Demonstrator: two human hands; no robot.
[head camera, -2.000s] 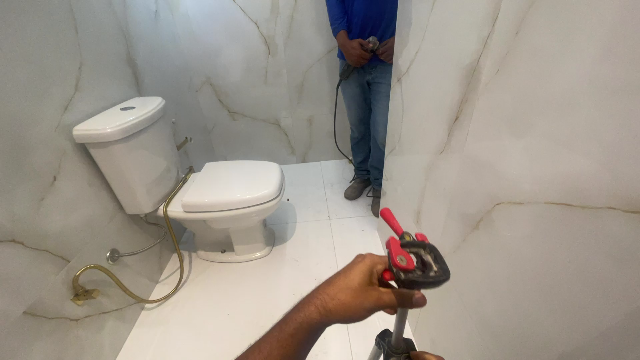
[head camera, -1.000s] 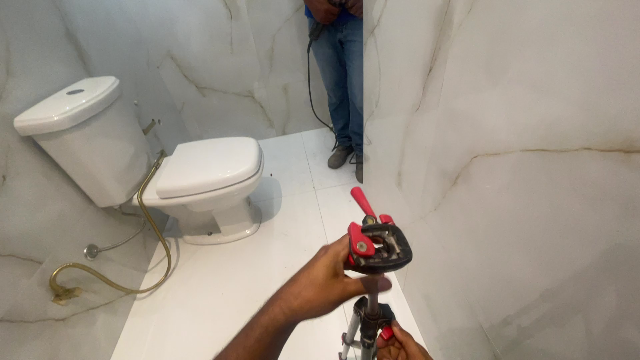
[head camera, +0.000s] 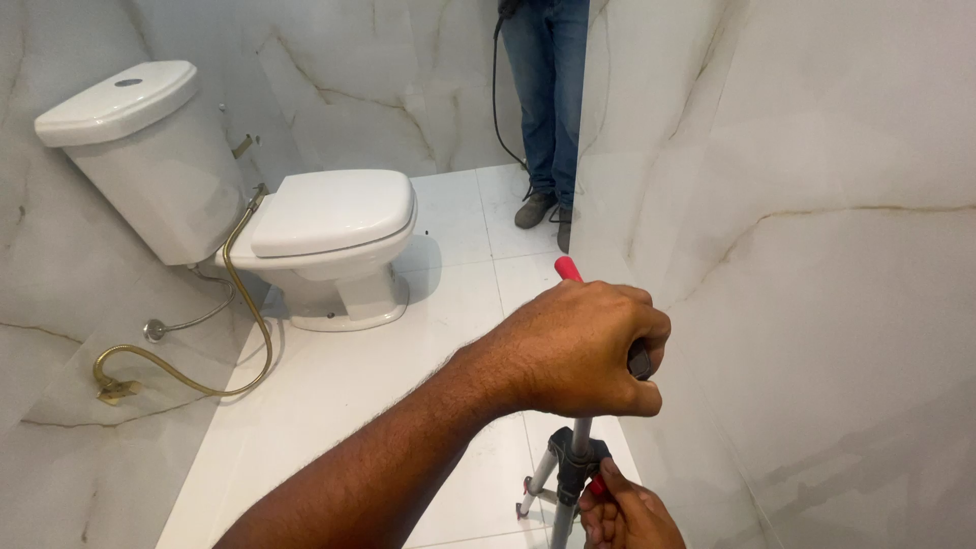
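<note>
My left hand (head camera: 587, 347) is closed over the black head of a tripod, which it mostly hides; the tip of a red handle (head camera: 566, 268) sticks out above it. Below, the grey metal centre column (head camera: 581, 436) runs down into the tripod's black collar (head camera: 573, 461). At the collar's right side, my right hand (head camera: 629, 511) grips a red knob (head camera: 597, 485) between thumb and fingers. The tripod's legs (head camera: 543, 471) reach down towards the floor, and their lower ends are partly out of view.
A white toilet (head camera: 335, 213) stands left of the tripod, with a brass-coloured hose (head camera: 263, 320) looping from it to the wall. A person in jeans (head camera: 545, 91) stands behind the edge of the marbled wall (head camera: 801, 267) at right, a black cable (head camera: 497, 114) hanging beside them.
My left hand has moved from below the tripod head to over its top and now covers it. The view has shifted downward since the first frame, and more of my right hand shows.
</note>
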